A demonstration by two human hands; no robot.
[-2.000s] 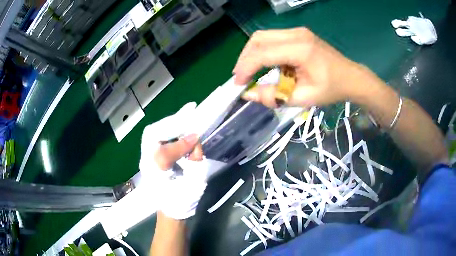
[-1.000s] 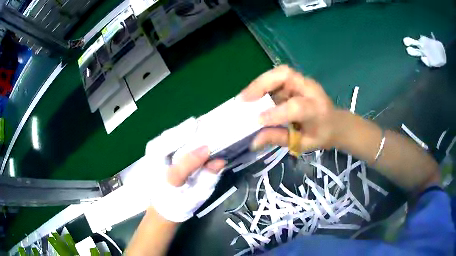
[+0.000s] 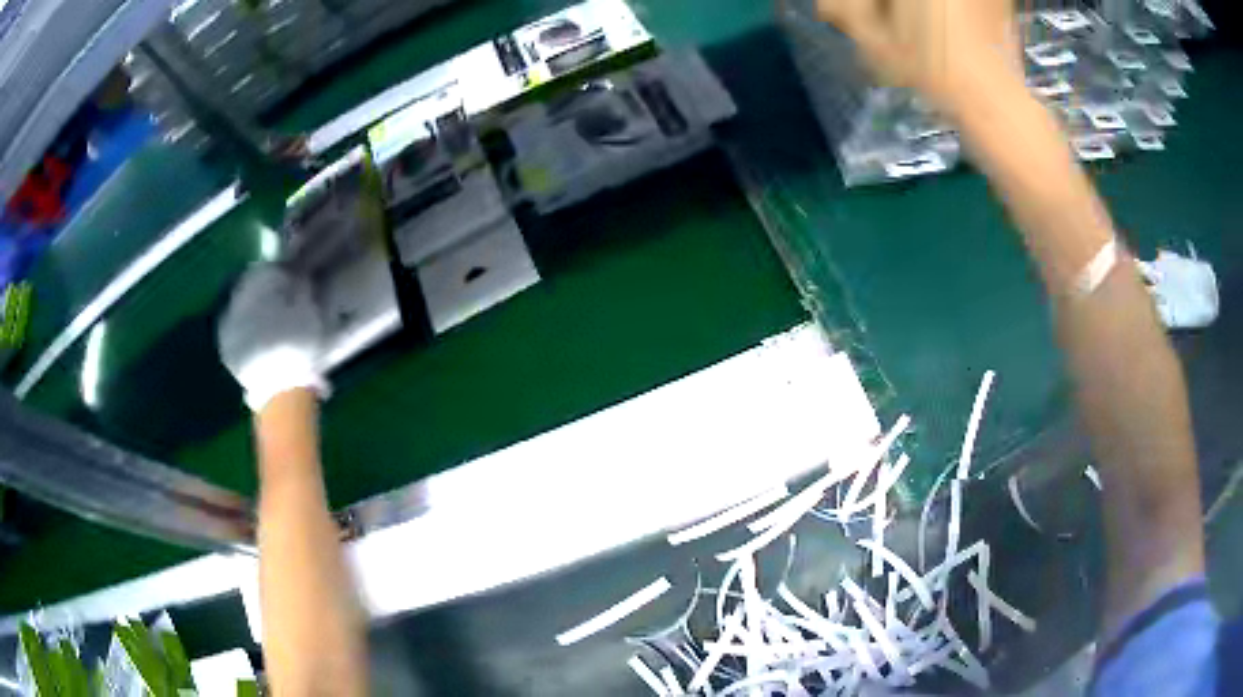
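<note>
My left hand (image 3: 273, 327), in a white glove, is at the left edge of the leftmost retail carton (image 3: 357, 279) on the green belt. It is blurred, and its grip cannot be told. The carton's white end panel points towards me. Another carton (image 3: 470, 252) lies beside it, its white panel showing a punched hole. My bare right hand (image 3: 927, 41) is at the top edge, partly cut off, over clear plastic packs (image 3: 900, 150). Its fingertips are blurred, and whether it holds a pack cannot be told.
More cartons (image 3: 607, 130) lie farther back. A white edge strip (image 3: 614, 477) borders the belt, with a metal post (image 3: 123, 470) at left. Liner strips (image 3: 832, 626) are heaped at lower right. A white crumpled glove (image 3: 1183, 289) lies far right. Green-sided cartons (image 3: 150, 654) stand lower left.
The carton has left the space between my hands. My left hand has moved left to the carton row, my right hand up to the packs. The view has shifted, showing more packs.
</note>
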